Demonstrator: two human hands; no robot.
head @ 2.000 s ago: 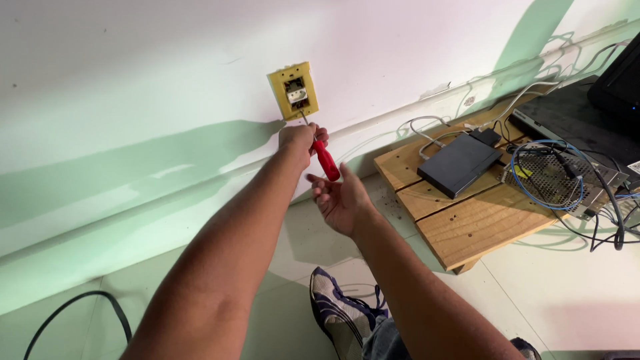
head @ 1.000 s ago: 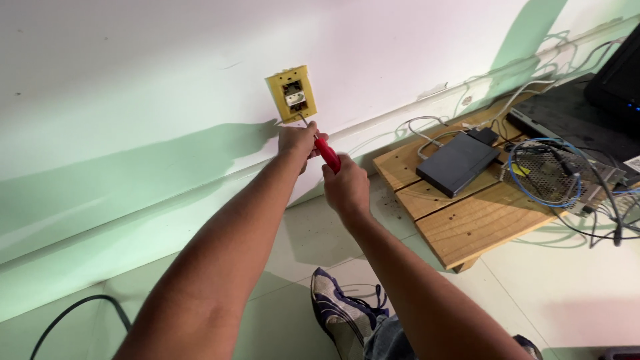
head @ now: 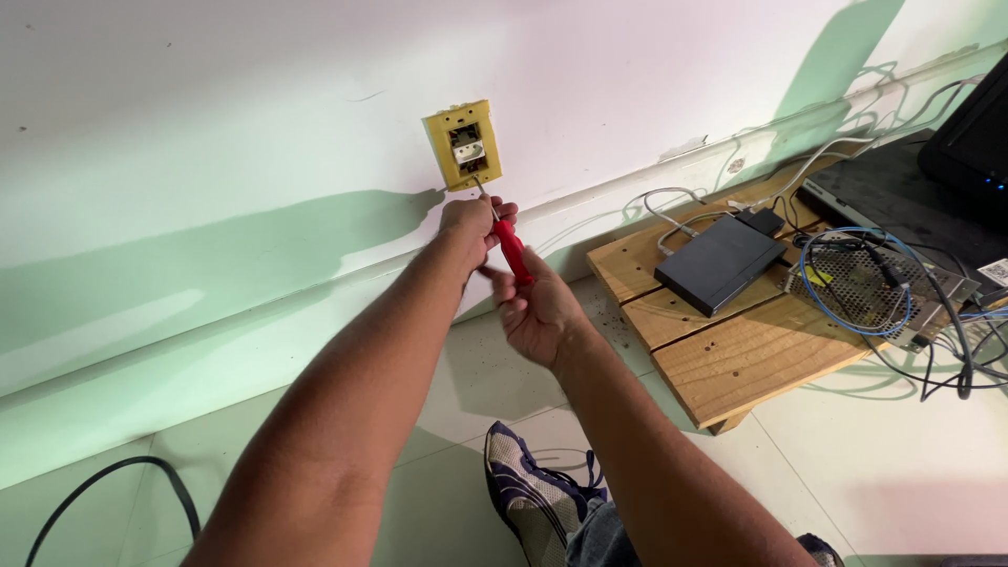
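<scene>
A yellow wall outlet frame [head: 461, 146] with a white socket module [head: 469, 152] in its middle is mounted on the wall. The shaft of a red-handled screwdriver [head: 513, 250] reaches the lower edge of this frame, at the bottom screw position. My left hand [head: 475, 224] is just below the frame, its fingers around the screwdriver's shaft. Lower and to the right, my right hand [head: 535, 303] has its thumb and fingers at the end of the red handle. Whether a screw sits under the tip is too small to tell.
To the right, a low wooden slatted table [head: 732, 362] bears a black network box [head: 720, 264], a perforated metal power supply [head: 854, 283] and tangled cables. A dark device with blue lights [head: 988, 183] stands farther right. A black cable [head: 118, 465] curves over the floor at lower left, and a shoe [head: 535, 492] shows below.
My right hand's fingers, spread below the handle two seconds ago, closed around it and have now partly loosened at its end. My left hand stays by the shaft.
</scene>
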